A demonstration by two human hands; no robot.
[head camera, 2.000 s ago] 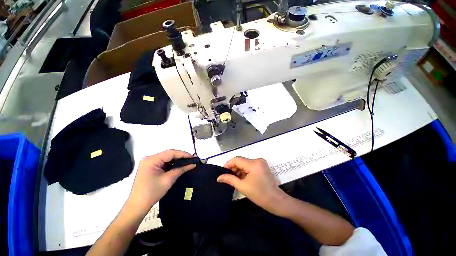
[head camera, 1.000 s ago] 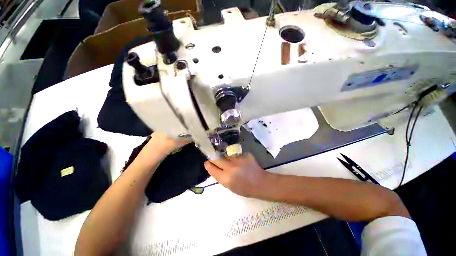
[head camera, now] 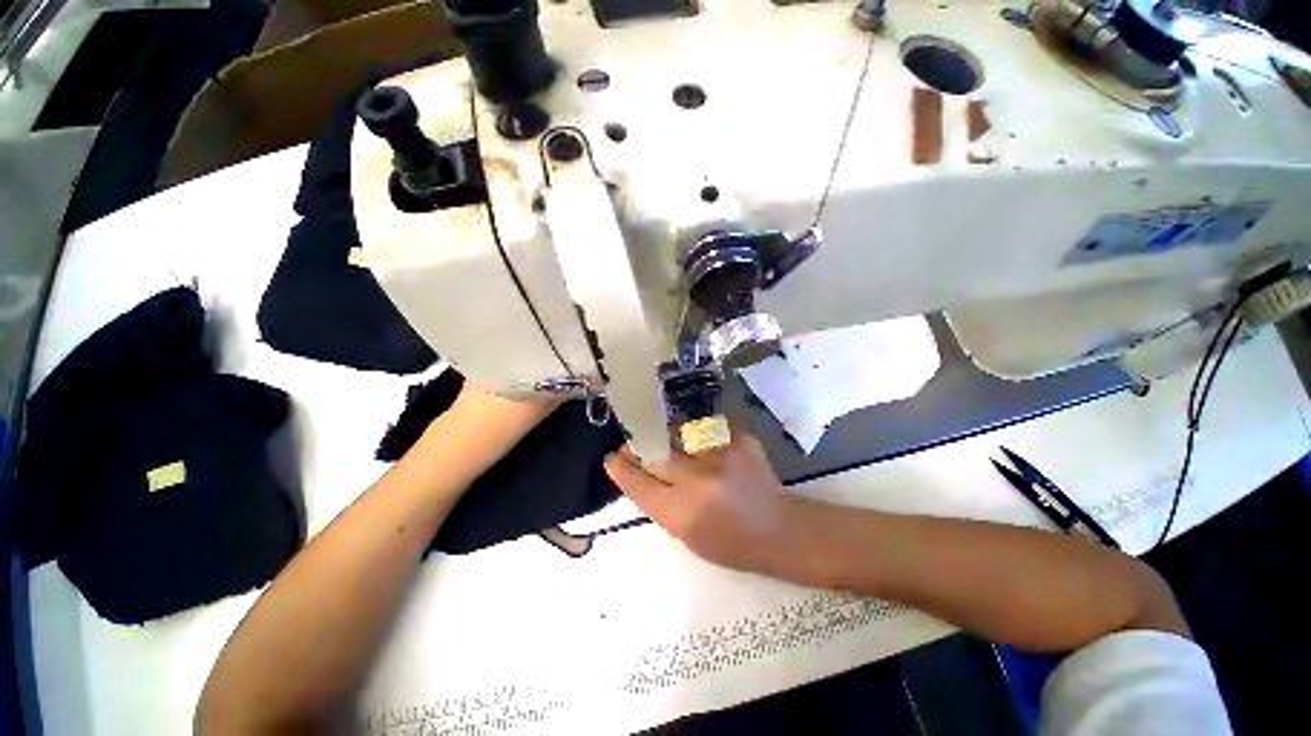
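A black fabric panel [head camera: 532, 489] lies on the table under the left end of the off-white sewing machine [head camera: 863, 187]. My left hand [head camera: 503, 410] reaches behind the machine head; its fingers are hidden, so its hold cannot be told. My right hand [head camera: 712, 496] is at the panel's right edge, fingertips pressed on the fabric beside the machine's front parts. The presser foot and needle are hidden behind the head and my hands. A small pale tab or loop [head camera: 571, 542] shows at the panel's front edge.
Black stacked pieces [head camera: 180, 496] with a yellow ticket lie at left; more black pieces [head camera: 338, 288] lie behind the head. Black thread snips [head camera: 1054, 499] lie at right. A white scrap [head camera: 848, 377] is under the arm. A cardboard box [head camera: 302, 94] stands behind the table. A black cable [head camera: 1201, 388] hangs at right.
Since the oldest frame, both hands have brought the panel from the table's front edge to under the machine head. Over the last second the view has shifted slightly; the hands remain there.
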